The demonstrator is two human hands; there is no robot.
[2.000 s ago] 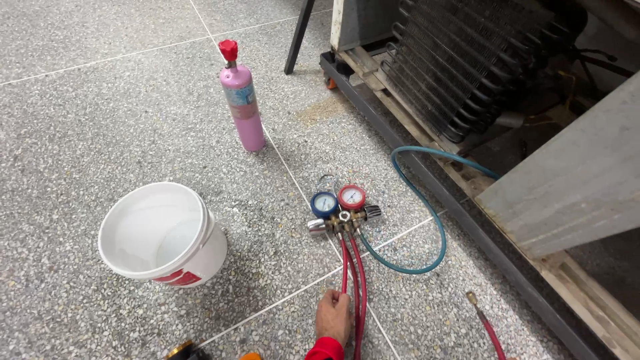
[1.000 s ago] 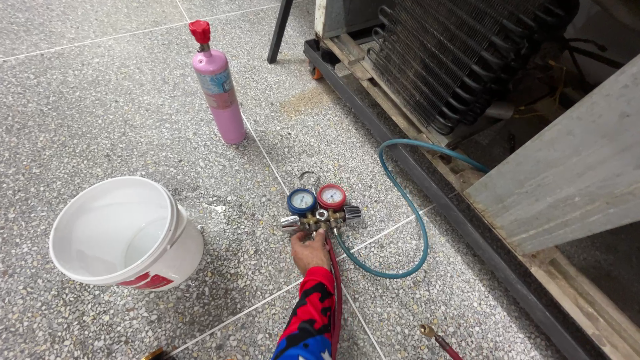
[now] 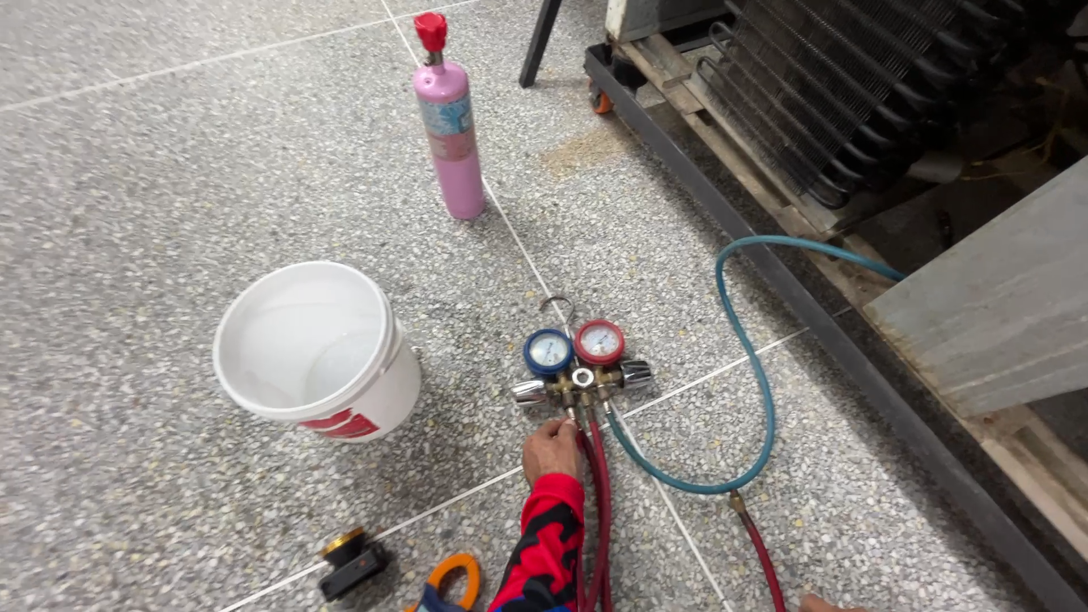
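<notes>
My left hand (image 3: 552, 449), in a red, black and blue sleeve, pinches the hose fitting (image 3: 571, 416) under the left side of a manifold gauge set (image 3: 583, 378) on the floor. The set has a blue-rimmed gauge (image 3: 548, 351) and a red-rimmed gauge (image 3: 600, 342). Red hoses (image 3: 602, 501) run down from it beside my sleeve. A teal hose (image 3: 769, 416) curves right from its right port. Another red hose (image 3: 759, 544) has its brass end against the teal hose's lower bend. Only a sliver of my right hand (image 3: 824, 604) shows at the bottom edge, near that hose; its grip is hidden.
A white plastic bucket (image 3: 387, 374) stands at left, with a pink gas cylinder (image 3: 463, 183) with a red valve knob behind. A black device (image 3: 353, 569) and an orange-jawed clamp meter (image 3: 456, 578) lie in front. At right, a metal frame (image 3: 816, 314) carries a black finned condenser coil (image 3: 816, 93).
My left hand has moved from the red hose up to the fitting at the manifold. The loose red hose's end has come against the teal hose. My right hand has appeared at the bottom edge.
</notes>
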